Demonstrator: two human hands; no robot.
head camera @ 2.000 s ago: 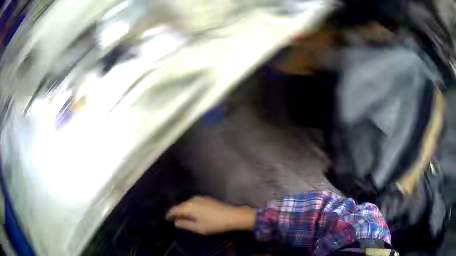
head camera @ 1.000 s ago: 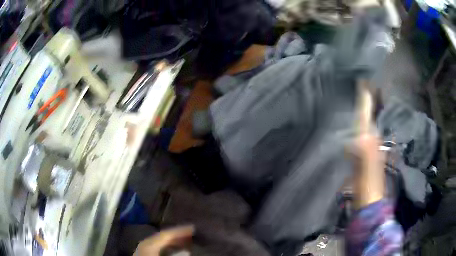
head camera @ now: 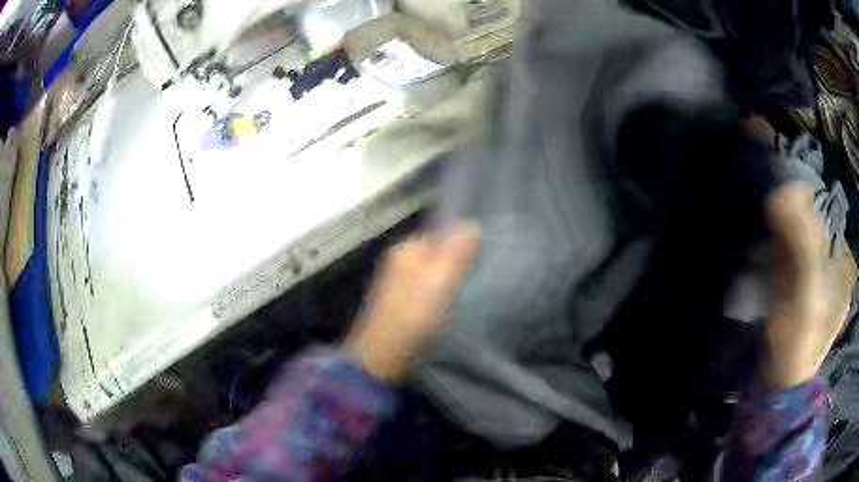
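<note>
A large grey and black garment piece [head camera: 527, 226] hangs in front of me at the centre and right, blurred by motion. My left hand [head camera: 419, 292] grips its left side, near the table's front edge. My right hand [head camera: 805, 282] is at its black right side, blurred; its fingers seem to be around the cloth's edge, partly hidden. The cloth covers the right end of the sewing machine table [head camera: 141, 311].
The sewing machine's needle area [head camera: 212, 80] is at the upper left, with a yellow guide [head camera: 245, 128] beside it. A blue slab [head camera: 33, 320] lies along the table's left side. More dark and grey garments are heaped at the far right.
The view has swung back toward the machine table. The grey cloth is now raised in front of me, beside the table. My left hand has come up from the lower edge onto the cloth.
</note>
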